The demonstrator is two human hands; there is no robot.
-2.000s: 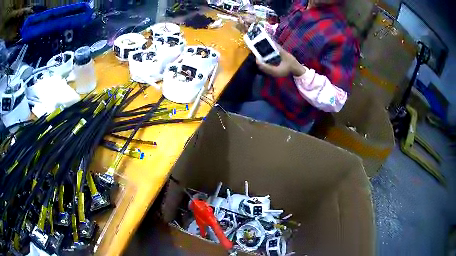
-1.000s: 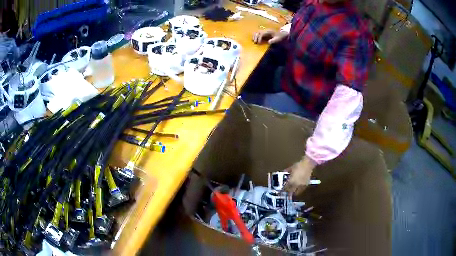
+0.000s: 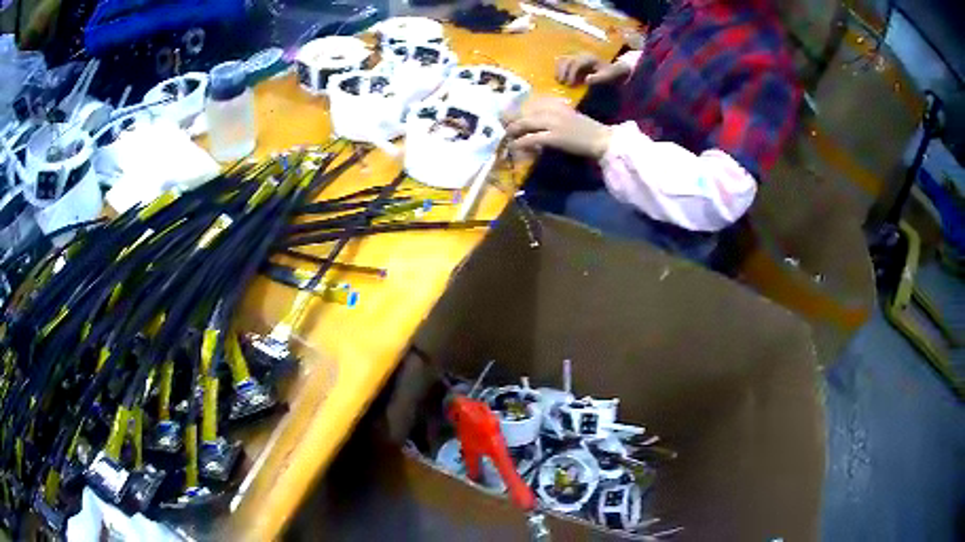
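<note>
Neither of my hands is in the picture. Nearest in front lies a pile of camera modules with cables [image 3: 190,307], black tails with yellow tape, on the orange-yellow bench [image 3: 349,371]. The red air blow gun [image 3: 487,450] hangs at the near edge of the cardboard carton [image 3: 656,318]. White camera units [image 3: 568,476] with antennas lie inside the carton. Several white round camera housings [image 3: 455,143] stand on the bench farther back, open sides up.
Another person in a checked shirt [image 3: 709,90] sits beyond the carton, one hand at the nearest housing. A dispensing bottle [image 3: 230,111], more housings [image 3: 64,180] and a blue parts bin [image 3: 159,26] are at left. A pallet jack [image 3: 899,275] stands at far right.
The other person's hand placed the held camera unit in the carton, then moved from there up to the housings on the bench. The view has shifted a little.
</note>
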